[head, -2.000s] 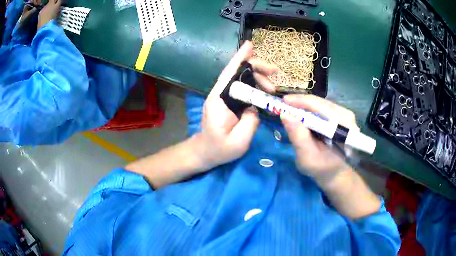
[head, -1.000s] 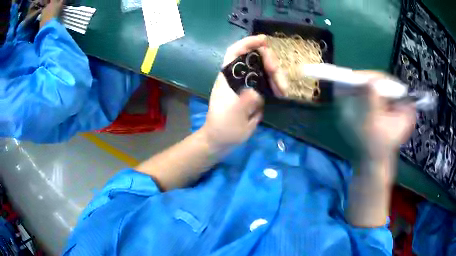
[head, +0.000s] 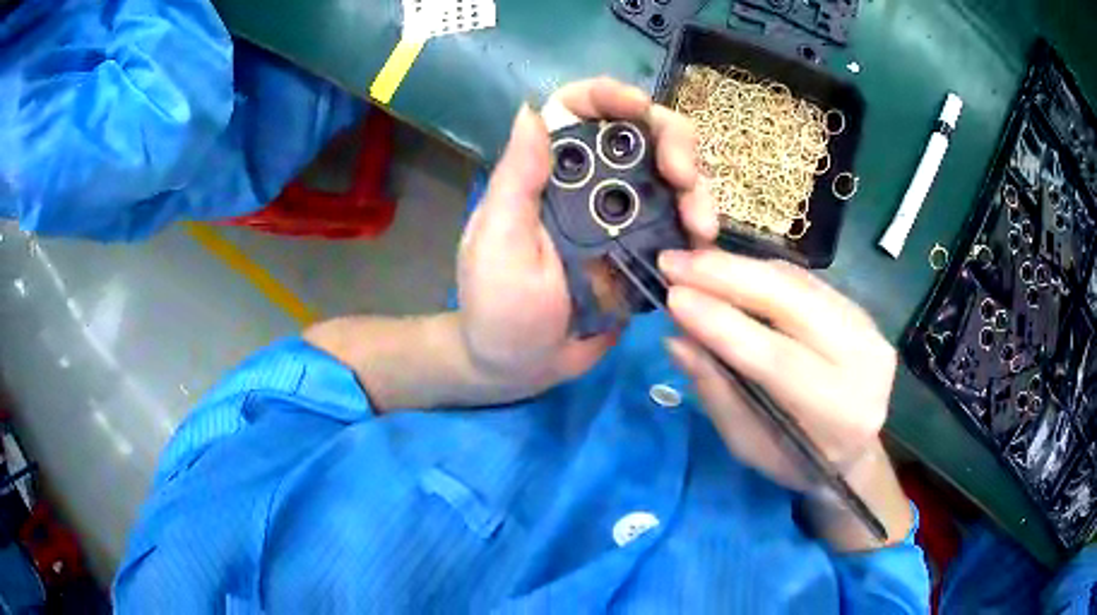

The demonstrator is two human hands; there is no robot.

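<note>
My left hand [head: 511,276] holds a black camera lens cover [head: 581,224] in front of my chest. Its three round openings are at the top, and each has a thin gold ring [head: 615,206] around it. My right hand [head: 782,348] holds dark tweezers [head: 788,427]. The tweezer tips meet the cover just below the lowest ring; whether they grip anything cannot be told. A black box [head: 848,180] heaped with loose gold rings [head: 752,144] stands just beyond my hands.
The white paint marker [head: 924,174] lies on the green bench [head: 896,60] right of the box. A black blister tray [head: 1023,312] with rings is at far right. Black plates [head: 788,18] lie beyond the box. Yellow tape [head: 397,69] marks the bench edge. A neighbour's blue sleeve [head: 108,120] is at left.
My right hand has let go of the paint marker, which now lies on the bench, and has come back to the cover with tweezers. The cover now faces up more squarely in my left hand.
</note>
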